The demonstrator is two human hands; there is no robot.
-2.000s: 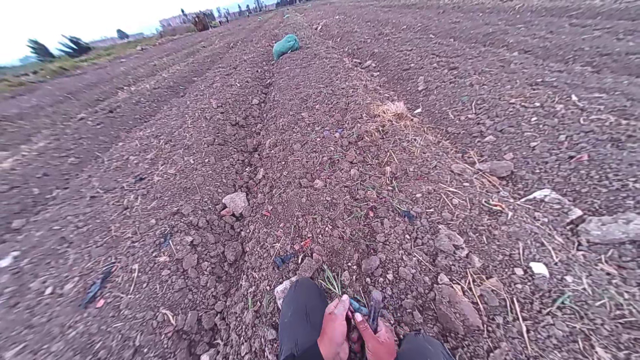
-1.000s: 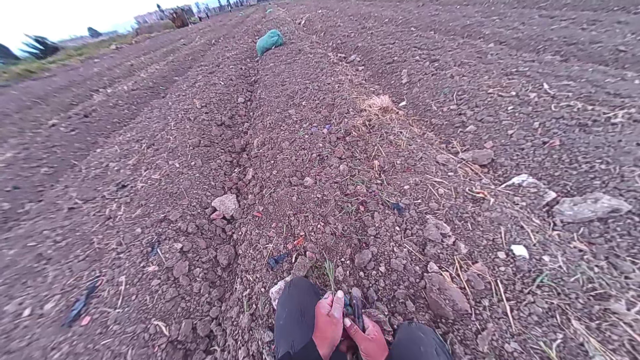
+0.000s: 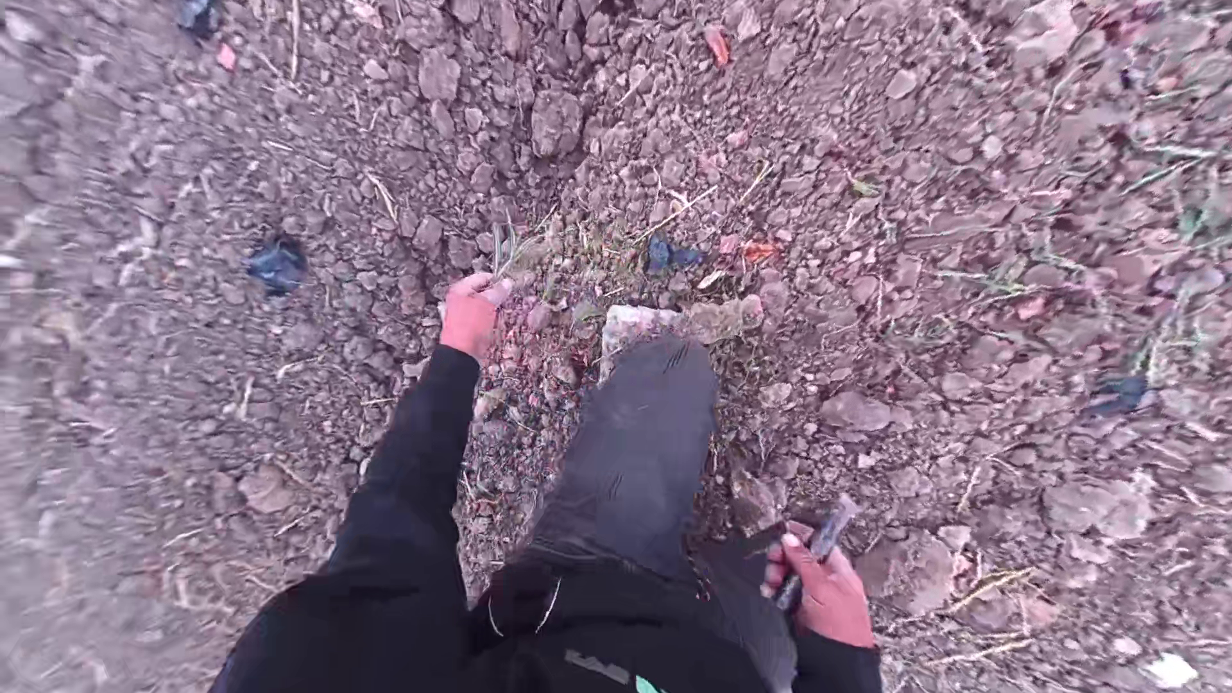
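Observation:
My left hand (image 3: 472,313) reaches out over the stony soil to the left of my knee, its fingers pinched around a few thin green stems (image 3: 505,248). Low on the right, my right hand (image 3: 818,582) is closed around a dark handle-like object (image 3: 833,526), whose pale end sticks up past the fingers; its exact kind cannot be told. Between the hands lies my dark trouser leg (image 3: 635,452), with a pale stone (image 3: 630,322) just beyond the knee.
Clods and loose stones cover the ground. Scraps of dark plastic (image 3: 277,265) lie at the left, and blue scraps (image 3: 671,255) beside an orange one (image 3: 760,251) beyond the knee. A larger flat stone (image 3: 905,573) sits right of my right hand. Dry straw is scattered about.
My hands were together between my knees; now they are wide apart, the left one out to the left with stems in it. The view has tilted steeply down.

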